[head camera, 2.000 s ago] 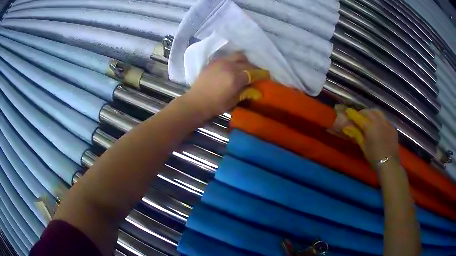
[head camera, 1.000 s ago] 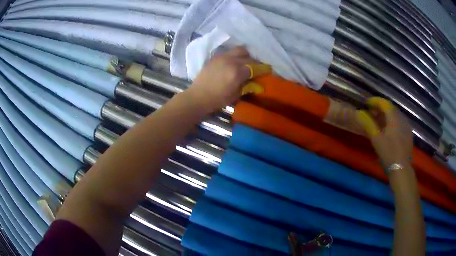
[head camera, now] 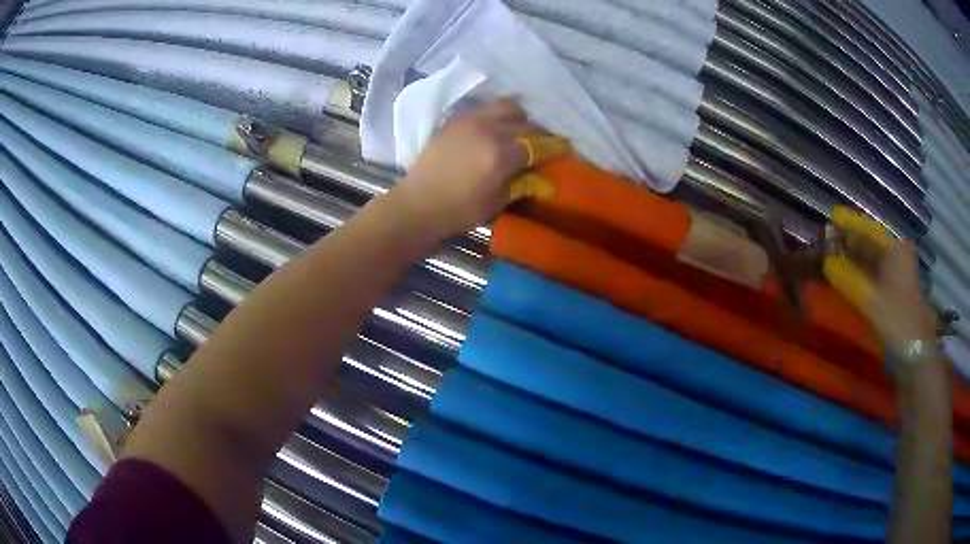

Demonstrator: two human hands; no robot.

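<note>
Orange cloth (head camera: pixel 628 207) lies in ridges over the rods, beside blue cloth (head camera: pixel 596 372). My left hand (head camera: pixel 484 165), with yellow finger covers, grips the left end of the upper orange ridge. A tan pad (head camera: pixel 723 247) sits around that ridge. My right hand (head camera: pixel 872 266), also with yellow finger covers, is right of the pad and holds a blurred dark metal clip (head camera: pixel 789 260) over the orange cloth. White loose cloth (head camera: pixel 532 80) lies crumpled behind my left hand.
Bare metal rods (head camera: pixel 372 372) run between the blue cloth and pale blue cloth (head camera: pixel 117 213). Clips (head camera: pixel 252 132) with tan pads grip the pale cloth edges at left. White ridged cloth (head camera: pixel 649 64) and more bare rods (head camera: pixel 808 117) lie at the back.
My right hand has moved right, off the tan pad, which is now uncovered. A dark clip now shows at my right fingers; the one on the blue cloth is gone. My left hand stays.
</note>
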